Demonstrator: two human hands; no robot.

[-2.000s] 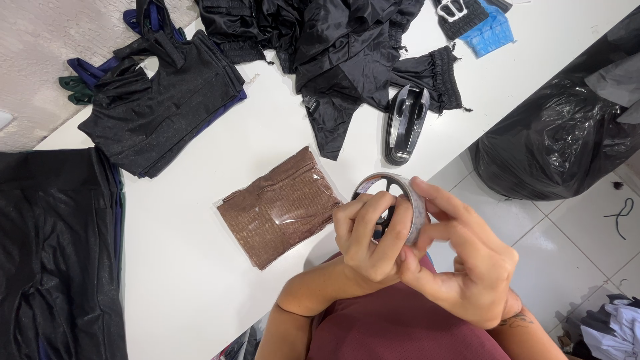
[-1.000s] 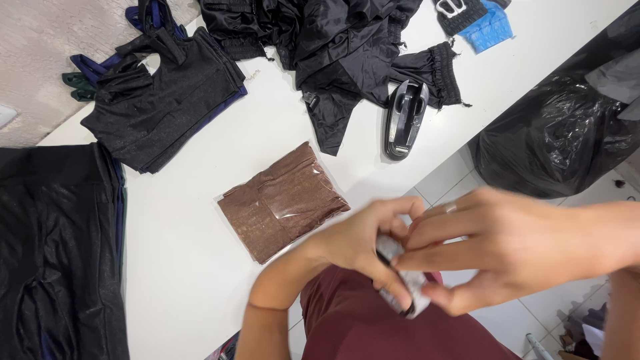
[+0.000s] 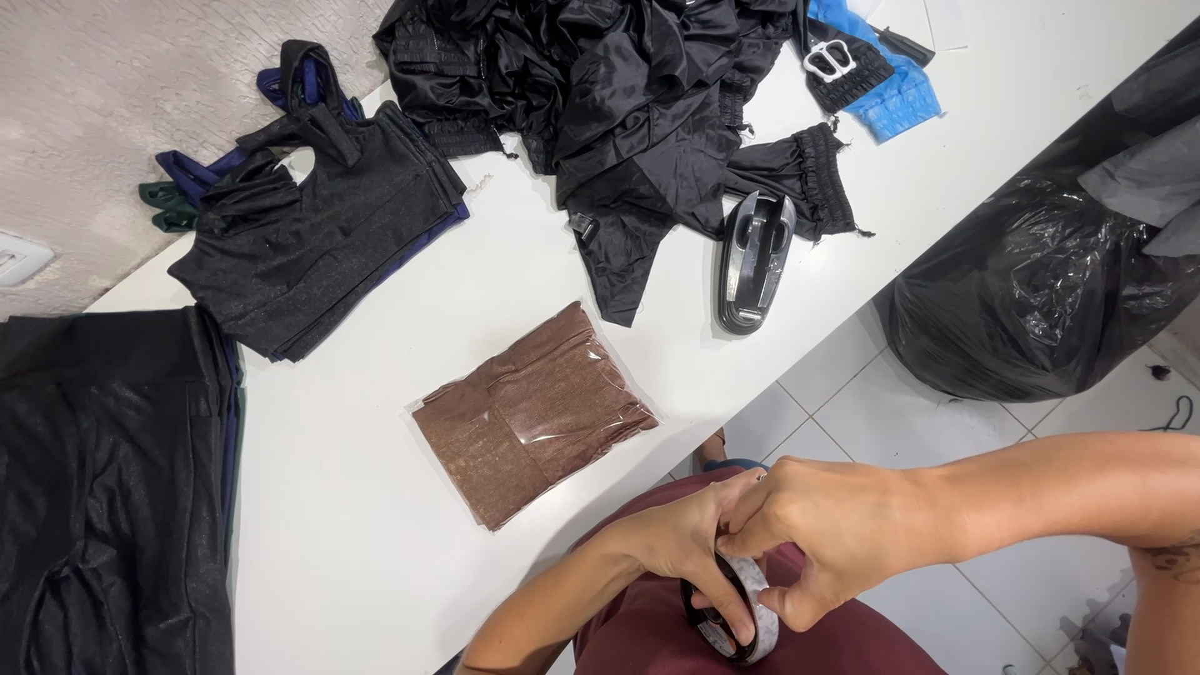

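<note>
A roll of clear adhesive tape (image 3: 765,600) is held over the lap, below the table's edge. My left hand (image 3: 698,544) grips it, the thumb across the dark core and the fingers around the far side. My right hand (image 3: 820,534) touches the upper rim of the roll, its thumb and fingertips pinched close to the tape; whether a tape end lies between them is hidden. Up and to the left, a folded brown garment in a clear plastic bag (image 3: 534,417) lies flat on the white table (image 3: 319,525). The black tape dispenser or stapler-like tool (image 3: 756,264) rests near the table's edge.
Folded black tops (image 3: 328,225) and black leggings (image 3: 103,469) lie at the left. Gathered black satin garments (image 3: 628,122) cover the back, with a blue item (image 3: 891,94) beside them. A full black plastic bag (image 3: 1022,300) stands on the tiled floor at right.
Both hands with the tape roll have moved lower, nearer the lap. The right forearm now comes in from the right edge, unlike two seconds ago. The bagged garment has stayed put.
</note>
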